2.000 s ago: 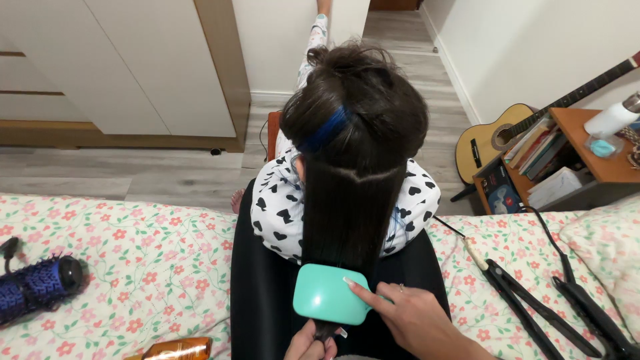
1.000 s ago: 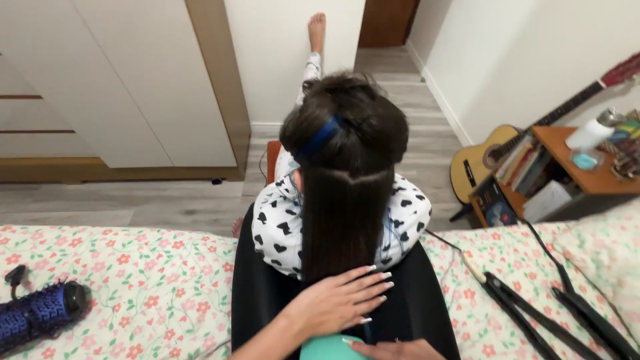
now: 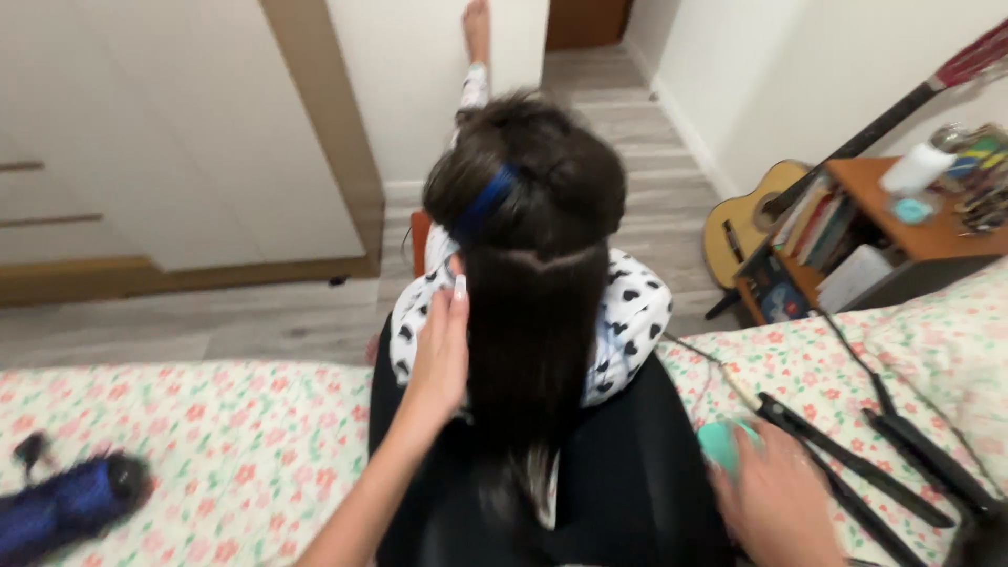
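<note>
A seated person's long dark hair (image 3: 531, 339) hangs straight down over the back, with the upper part gathered on top and a blue streak (image 3: 487, 201) in it. My left hand (image 3: 445, 339) lies along the left edge of the hanging hair, fingers pointing up; whether it grips any strands is unclear. At the right, my right hand (image 3: 776, 488) is over a turquoise paddle brush (image 3: 720, 445) beside my thigh, partly hiding it; blur hides whether the fingers grip it. A black hair straightener (image 3: 858, 465) lies just right of that hand.
On the floral bedspread (image 3: 236, 449) are a blue round brush (image 3: 71, 504) at the left and another black corded styling tool (image 3: 929, 457) at the right. Beyond the bed stand a wooden shelf unit (image 3: 937, 228) with books and a bottle, an acoustic guitar (image 3: 740, 228) and a wardrobe (image 3: 181, 134).
My left hand has moved from across the lower hair to its left edge. My right hand and the turquoise brush have moved from my lap to the right, beside the straightener.
</note>
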